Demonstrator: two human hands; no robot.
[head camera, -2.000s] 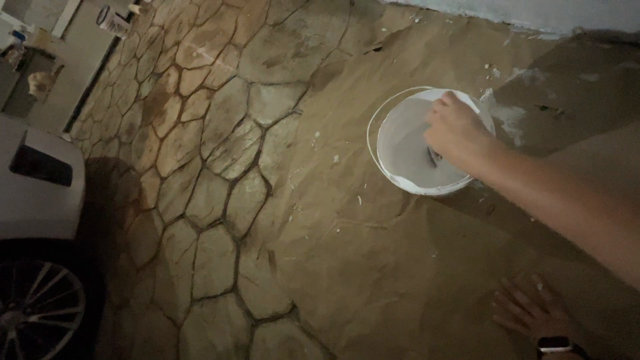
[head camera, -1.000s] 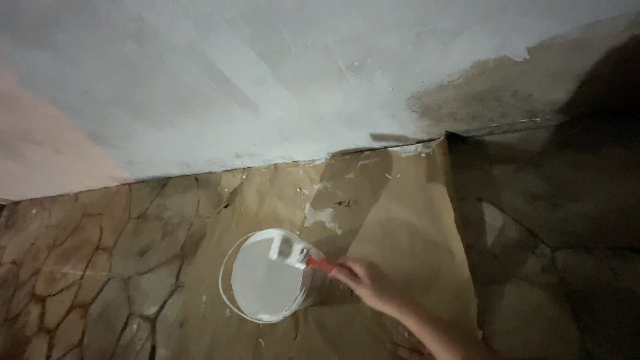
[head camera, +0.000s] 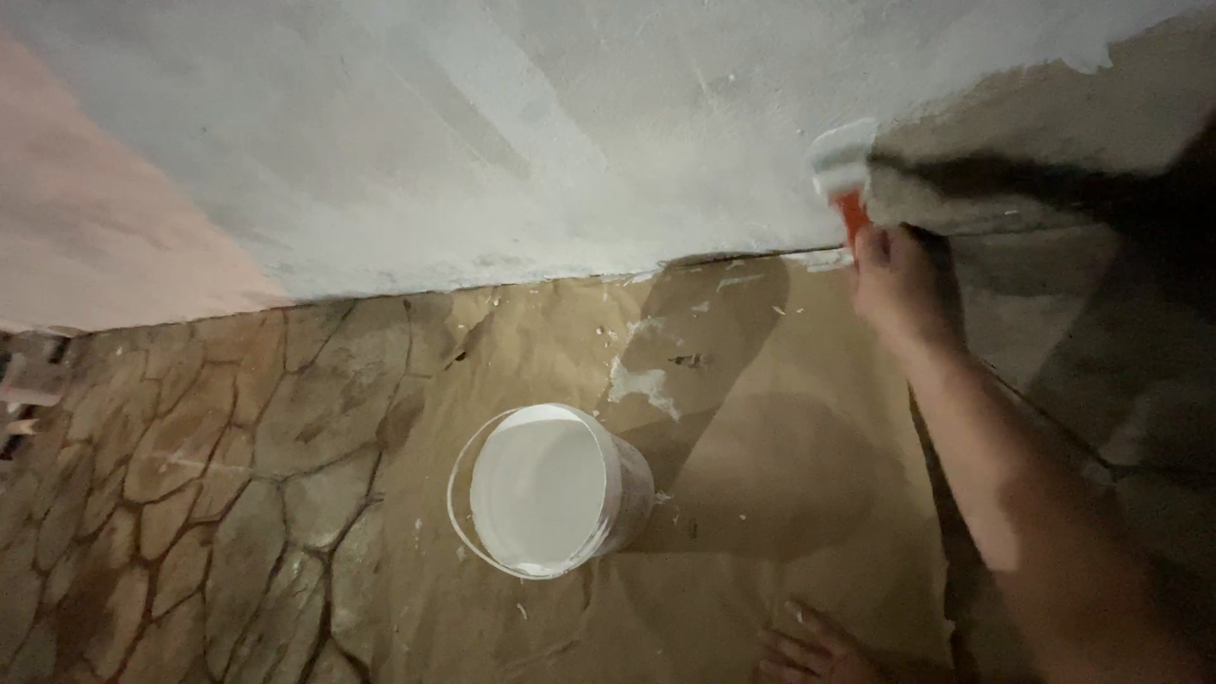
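A paintbrush with an orange-red handle (head camera: 850, 213) is gripped in my right hand (head camera: 902, 280). Its bristles, coated white and somewhat blurred, are at the lower part of the wall (head camera: 608, 142), near the border between white paint and a darker brownish patch. My left hand (head camera: 812, 651) rests on brown paper at the bottom edge of the view, fingers apart and nothing in them; its wrist is cut off. A white plastic bucket (head camera: 627, 494) of white paint (head camera: 537, 494) stands on the paper, left of both hands, its wire handle (head camera: 454, 494) lowered to the left.
Brown masking paper (head camera: 760, 494) covers the ground along the wall's foot and bears white paint marks and small flecks. Stone paving (head camera: 237, 456) lies to its left, with more in shadow on the right. The wall's left part is pinkish (head camera: 104, 199).
My right hand has carried the brush from over the bucket up and right to the wall. Two seconds before, that hand was inside the bucket's mouth. The view has swung strongly towards the wall.
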